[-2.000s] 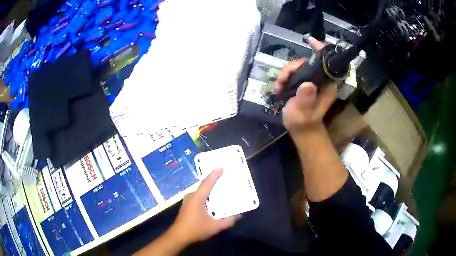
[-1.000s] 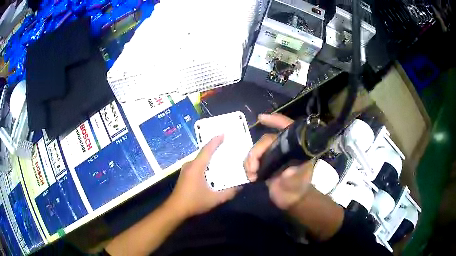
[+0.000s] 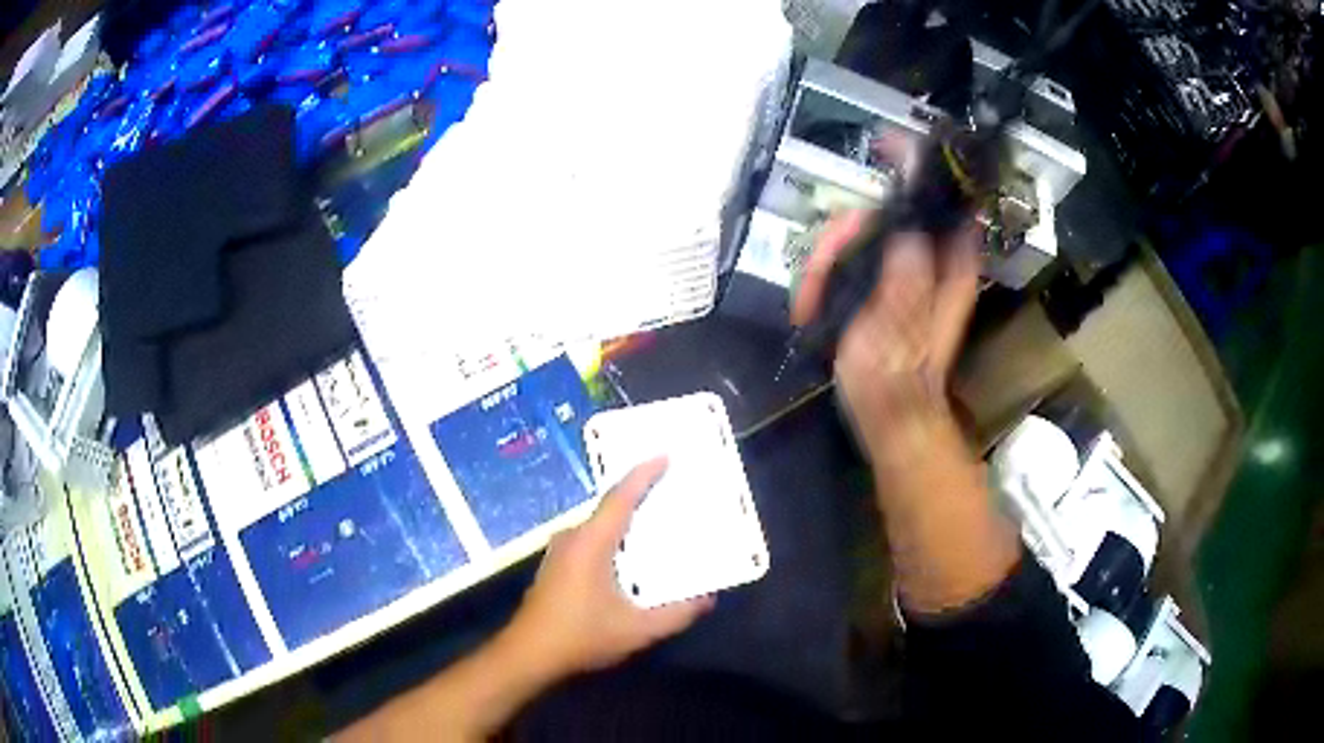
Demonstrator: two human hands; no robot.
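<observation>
My left hand [image 3: 595,588] holds a white rounded-square back cover [image 3: 690,501] near the bench edge, thumb on its face and fingers beneath. Small holes show near its corners. What lies under the cover is hidden. My right hand [image 3: 908,312] is wrapped around the black electric screwdriver [image 3: 922,211], raised in front of the grey screw feeder [image 3: 842,116]. The hand and driver are blurred, and the driver tip cannot be made out clearly.
Stacked white covers [image 3: 545,189] stand left of the feeders. Black foam sheets [image 3: 211,276] and a heap of blue battery packs [image 3: 291,73] lie further left. BOSCH-printed sheets [image 3: 349,544] line the bench. A cardboard box [image 3: 1147,378] with white-and-black units [image 3: 1082,508] is at the right.
My right hand and the screwdriver have moved up and away from the cover to the feeder. My left hand still holds the cover, now slightly lower in view.
</observation>
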